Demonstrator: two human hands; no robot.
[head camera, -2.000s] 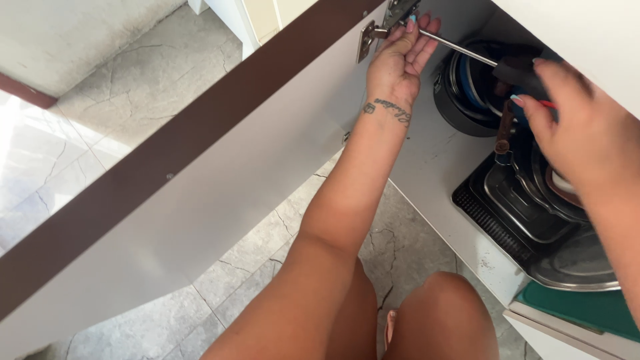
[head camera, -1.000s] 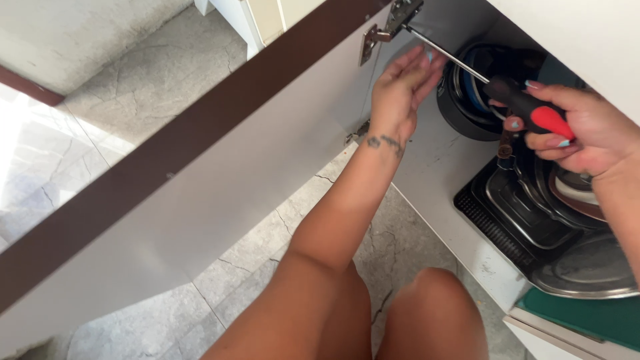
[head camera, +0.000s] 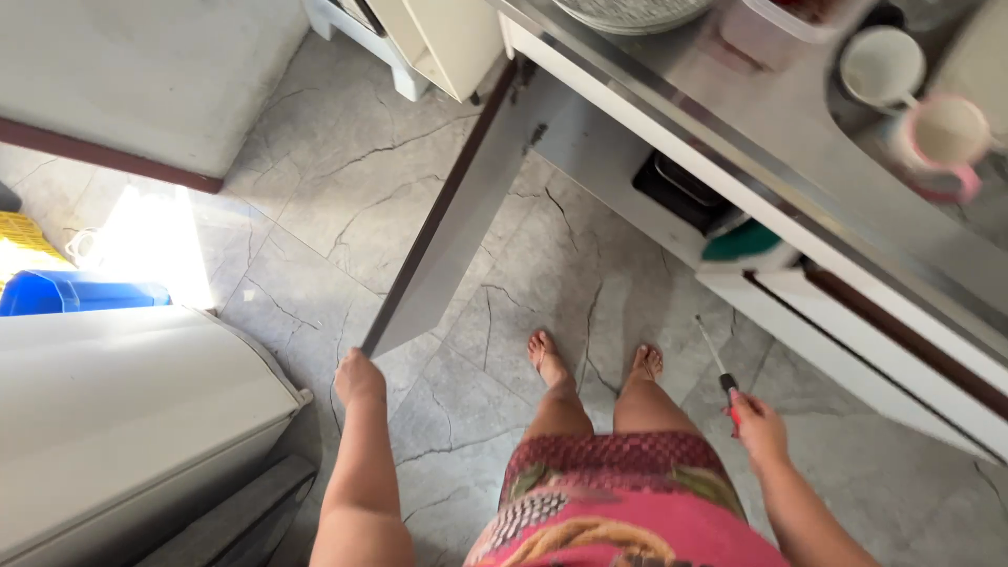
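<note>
A cabinet door (head camera: 465, 213) with a dark brown edge stands swung out from the white cabinet under the counter. My left hand (head camera: 361, 379) grips its outer end. Metal hinges (head camera: 535, 135) show dimly at the door's inner end. My right hand (head camera: 757, 428) holds a screwdriver (head camera: 726, 381) by its black and red handle, its metal shaft pointing up and away from me, over the floor and apart from the cabinet. Inside the cabinet are a black pan or tray (head camera: 679, 189) and a green item (head camera: 740, 241), both partly hidden by the counter.
The counter edge (head camera: 709, 126) crosses the upper right, with plates (head camera: 634, 14), a plastic container (head camera: 776, 31) and mugs (head camera: 882, 67) on top. A white appliance (head camera: 142, 417) stands at lower left, near a blue plastic container (head camera: 83, 292). Tiled floor (head camera: 378, 205) lies around my feet.
The view has risen and widened. My left hand has gone from beside the hinge to the door's outer end. The screwdriver in my right hand has moved away from the hinge.
</note>
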